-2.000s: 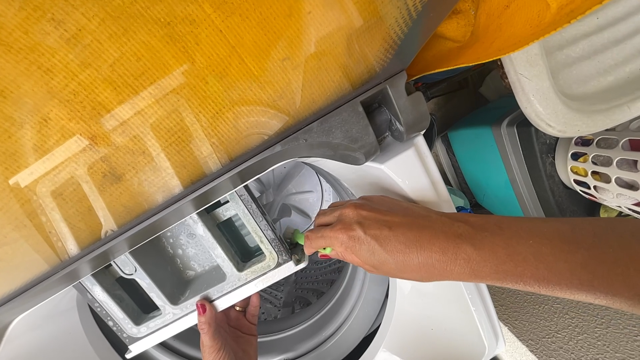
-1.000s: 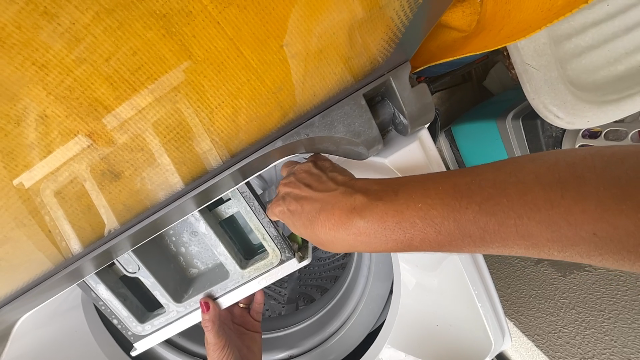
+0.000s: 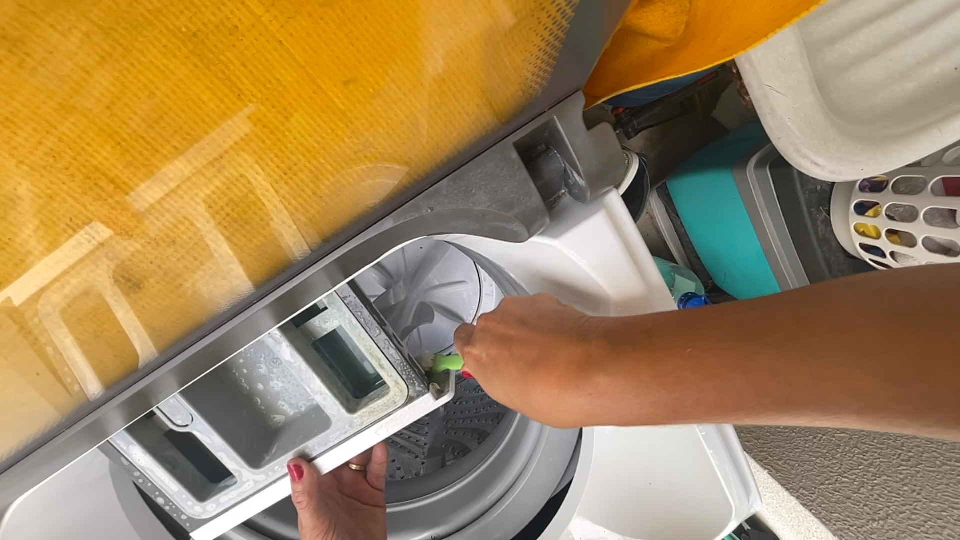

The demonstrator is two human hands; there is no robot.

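Note:
A wet grey detergent drawer with several compartments lies across the open tub of a top-loading washing machine. My left hand grips the drawer's white front edge from below, thumb on top. My right hand is closed on a small brush with a light green handle; its tip touches the drawer's right end, and the bristles are barely visible. The ribbed white bottom plate of the drum shows behind the drawer.
The machine's raised lid, with yellow behind it, fills the upper left. At the right are a yellow cloth, a white plastic basin, a teal container, a white perforated basket and a bottle with a blue cap.
My right hand has moved down from the far part of the drawer's right end to its near corner, and the green handle shows again. My left hand has stayed on the front edge.

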